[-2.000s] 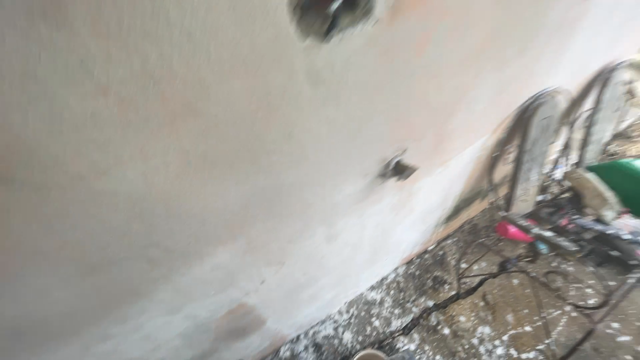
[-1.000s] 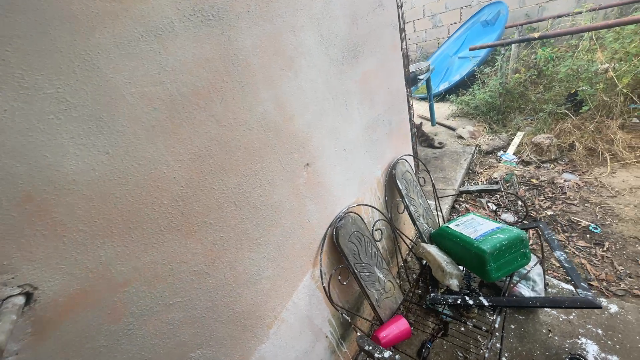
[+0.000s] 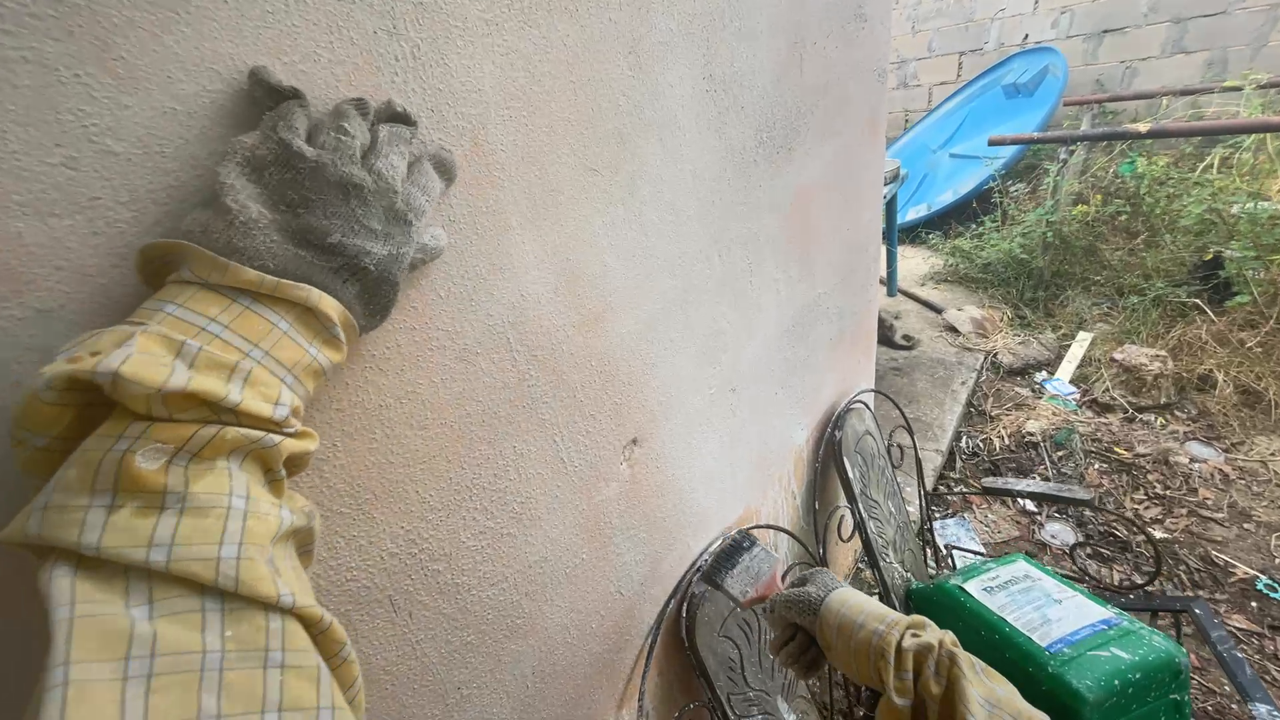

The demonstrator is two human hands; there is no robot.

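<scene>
My left hand (image 3: 335, 195), in a grey knit glove below a yellow plaid sleeve, rests against the rough plaster wall (image 3: 560, 300) at the upper left, fingers somewhat spread and bent, holding nothing. Low at the right, my right hand (image 3: 803, 618), gloved too, grips a paintbrush (image 3: 742, 568) by its reddish handle. The brush's dark bristles point up and left, in front of the back of an ornate metal chair (image 3: 745, 660). Whether the bristles touch anything cannot be told.
A second metal chair back (image 3: 875, 490) leans by the wall's corner. A green plastic jug (image 3: 1060, 630) with paint specks lies beside my right forearm. Farther off are a blue round tabletop (image 3: 980, 135), rusty pipes (image 3: 1140, 131), weeds and ground strewn with debris.
Both gloved hands have come into view, the left on the wall and the right with the brush; neither shows in the earlier frames. The view has swung between frames.
</scene>
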